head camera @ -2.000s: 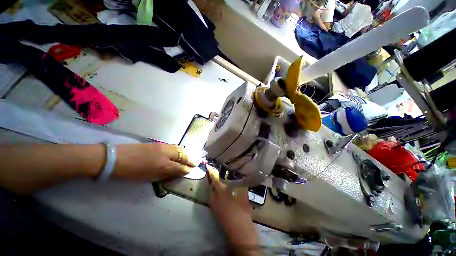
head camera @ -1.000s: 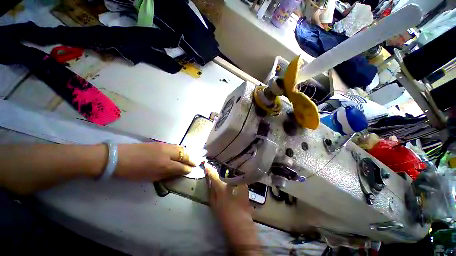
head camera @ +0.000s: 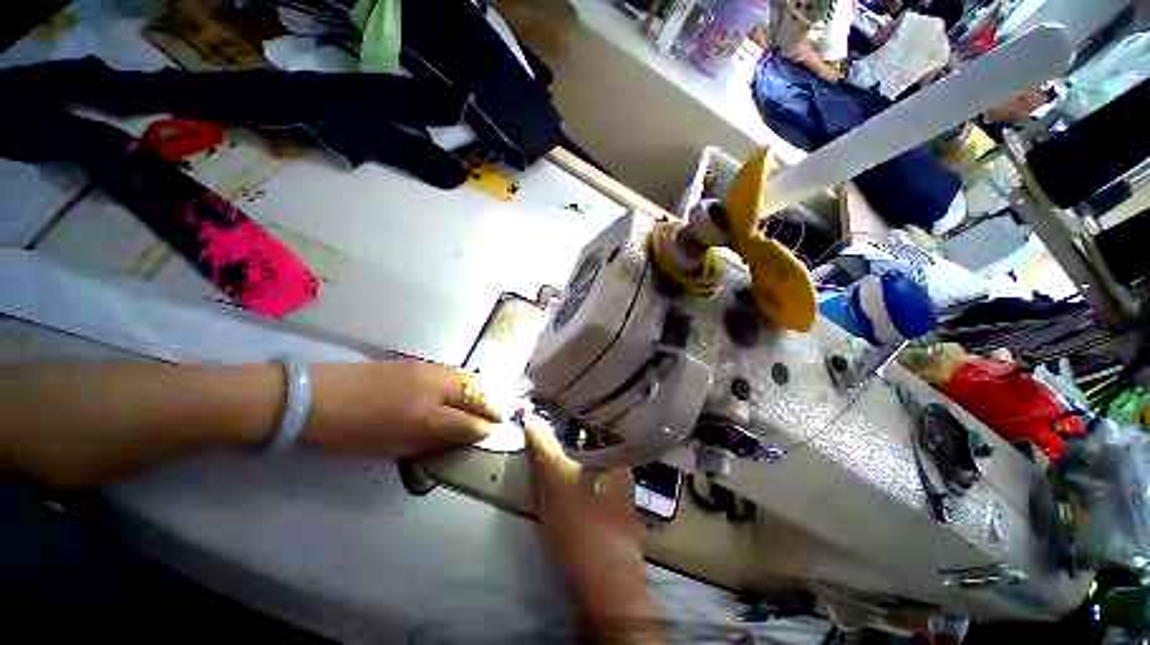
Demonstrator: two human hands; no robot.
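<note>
My left hand (head camera: 410,406), with a ring and a pale bracelet, lies with its fingertips on a white strip (head camera: 506,436) at the needle area. A long pale strip (head camera: 151,325) runs in from the left behind my left forearm. My right hand (head camera: 583,504) reaches up from the bottom; its extended fingertip meets the strip's edge beside the left fingertips. Its other fingers are blurred and partly hidden, so its grip does not show. The sewing machine head (head camera: 605,315) hides the needle. A tiny red spot shows between the fingertips.
A phone (head camera: 658,489) lies beneath the machine arm. Yellow blades (head camera: 776,271) top the head. A black-and-pink panel (head camera: 259,258), a red loop (head camera: 184,137) and dark cut pieces (head camera: 486,95) lie on the table's far side. Another person's hand (head camera: 817,61) shows behind.
The whole view has shifted slightly, so things sit a little further right. My hands keep nearly the same pose at the needle area.
</note>
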